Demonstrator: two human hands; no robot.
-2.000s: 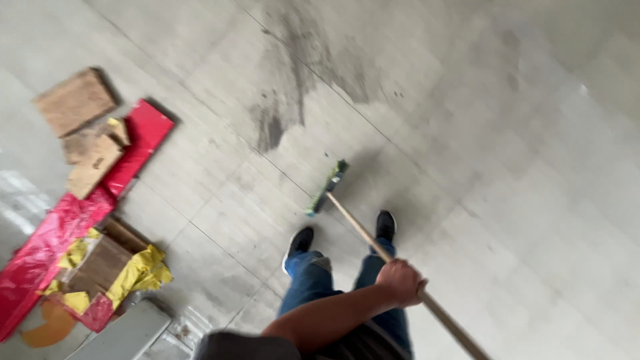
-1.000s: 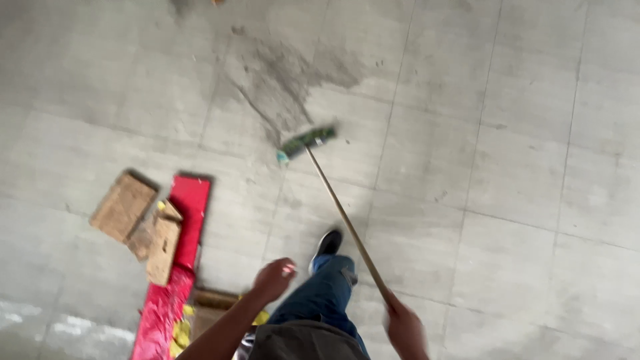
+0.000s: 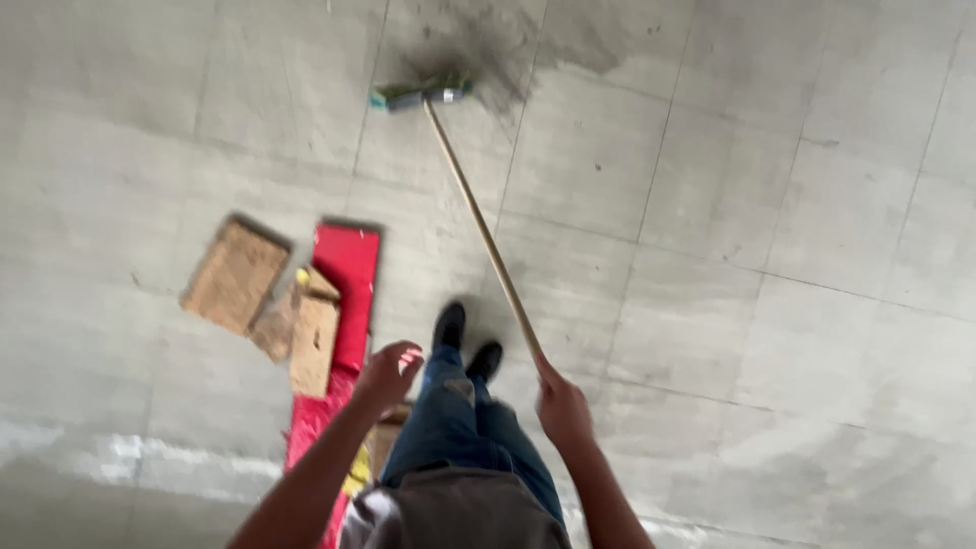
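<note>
My right hand is closed around the upper end of a pale wooden broom handle, to the right of my legs. The handle runs up and left to a broom head with green bristles and a teal end, resting on the floor beside a dark dust smear. My left hand holds nothing; its fingers are curled but apart, in the air left of my knees and above the red sheet's side.
On the tiled floor at the left lie a brown board, a smaller cardboard piece and a long red panel with crumpled red plastic below it. Yellow scraps lie beside my legs. Whitish streaks mark the floor.
Two seconds ago one arm reached across my body to the handle; now both arms are apart. The broom head has moved away from my feet, toward the dark smear. The view has turned.
</note>
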